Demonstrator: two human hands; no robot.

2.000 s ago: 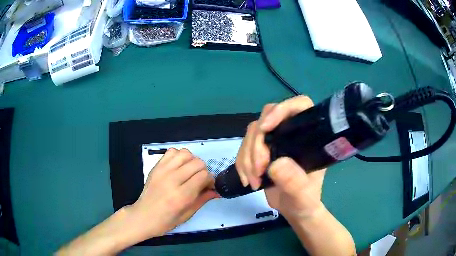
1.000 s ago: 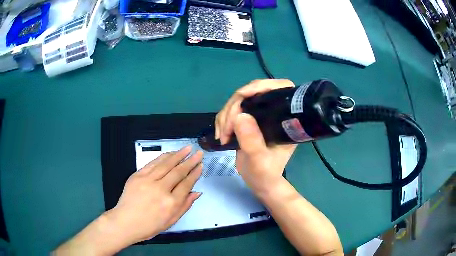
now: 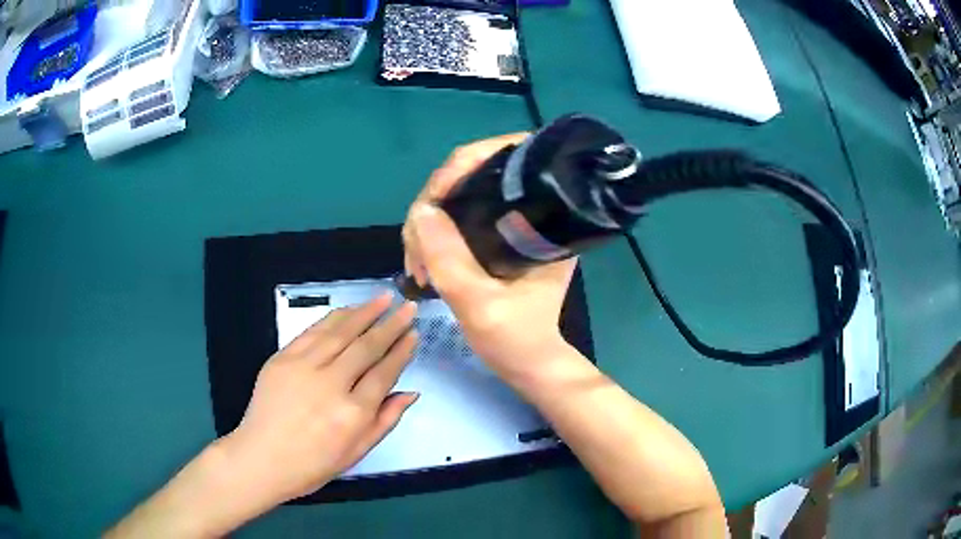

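Observation:
A silver laptop bottom cover (image 3: pixel 453 411) with dotted vent holes and short black feet lies on a black foam mat (image 3: pixel 242 316). My right hand (image 3: pixel 474 247) grips a black electric screwdriver (image 3: pixel 537 195), tilted, with its tip down at the cover's far edge, near the middle. My left hand (image 3: pixel 332 390) lies flat on the left part of the cover, fingertips close to the screwdriver tip. The bit and any screw under it are too small or hidden to tell.
A screw tray (image 3: pixel 453 47), a clear screw tub (image 3: pixel 306 51), a blue bin (image 3: pixel 311 11) and a label sheet (image 3: pixel 142 95) are at the back. A white foam stack (image 3: pixel 695 53) lies back right. Another laptop (image 3: pixel 861 337) is at right. The screwdriver's cord (image 3: pixel 717 353) loops rightward.
My right hand has moved the screwdriver left and to the cover's far edge, and the tool now stands more upright. My left hand has flattened out from bunched fingers. The view has shifted slightly.

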